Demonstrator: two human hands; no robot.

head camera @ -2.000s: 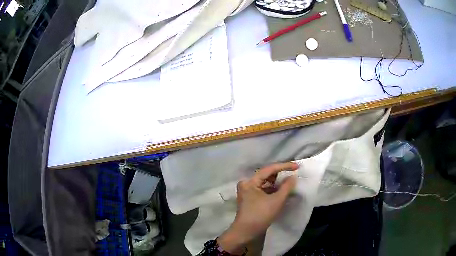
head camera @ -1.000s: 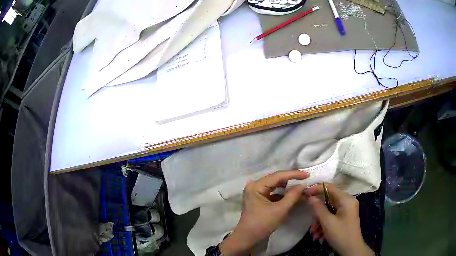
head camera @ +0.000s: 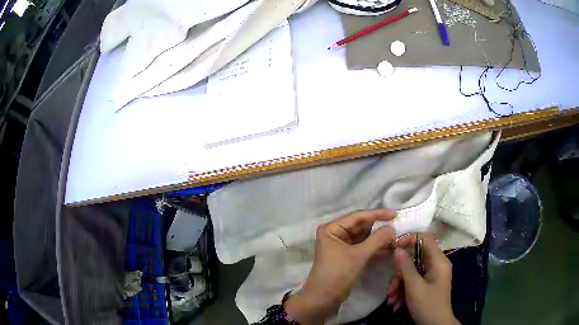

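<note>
The cream garment (head camera: 286, 203) hangs over my lap below the table edge, with a folded edge raised between my hands. My left hand (head camera: 346, 257) pinches the garment edge between thumb and fingers. My right hand (head camera: 422, 276) is close beside it, fingertips together at the same edge. Small dark snips (head camera: 419, 252) stand upright, tucked in my right hand. A needle or thread between the fingertips is too small to tell.
On the white table (head camera: 159, 143) lie a second cream garment (head camera: 184, 47), paper sheets (head camera: 254, 95), a mat (head camera: 438, 47), two white buttons (head camera: 397, 48), a red pencil (head camera: 374, 28), a pen (head camera: 439, 24) and dark thread (head camera: 485, 95). A clear tub (head camera: 515, 219) stands right, a blue crate (head camera: 145, 254) left.
My right hand came into view between the first and second frames and joined my left at the edge. Since then both hands have shifted only slightly. The view has tilted a little.
</note>
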